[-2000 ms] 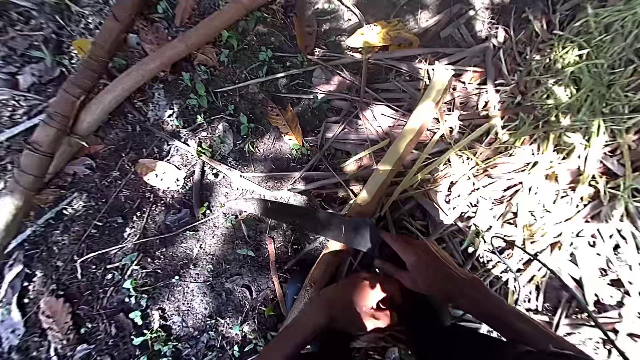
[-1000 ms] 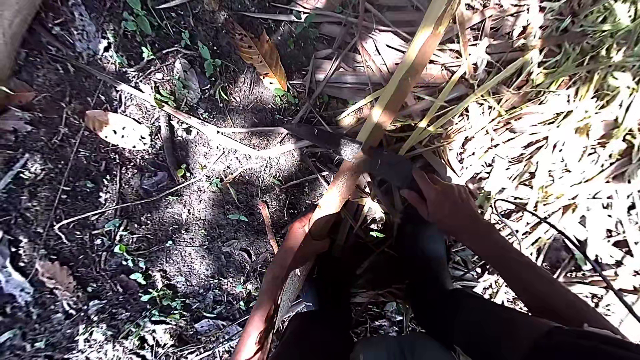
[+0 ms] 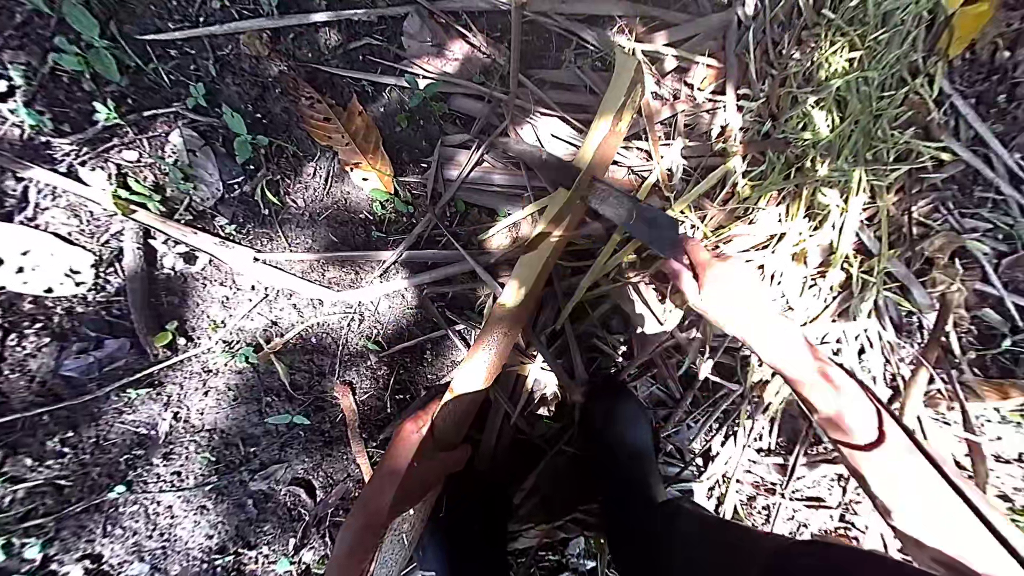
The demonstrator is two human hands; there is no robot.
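My left hand (image 3: 428,448) grips a wooden pole (image 3: 488,344) low down, near the bottom of the view. The pole slants up and to the right; its upper part is pale where the bark is gone, and its lower part keeps brown bark. My right hand (image 3: 700,280) is closed round the handle end of a machete (image 3: 632,216), with the handle itself hidden by the fingers. The dark blade points up and to the left and lies across the peeled part of the pole. A cut sliver of wood (image 3: 524,220) sticks out on the pole's left side.
My dark boots (image 3: 620,436) stand close below the pole. Dry leaf strips (image 3: 760,320) and grass (image 3: 840,120) cover the ground at the right. On the soil at the left are a thin branch (image 3: 216,244), a brown leaf (image 3: 348,136) and small green seedlings.
The machete and my right hand have moved up along the pole from where they were a second ago. Two seconds ago both hands were close together at the pole's lower part. The view has shifted.
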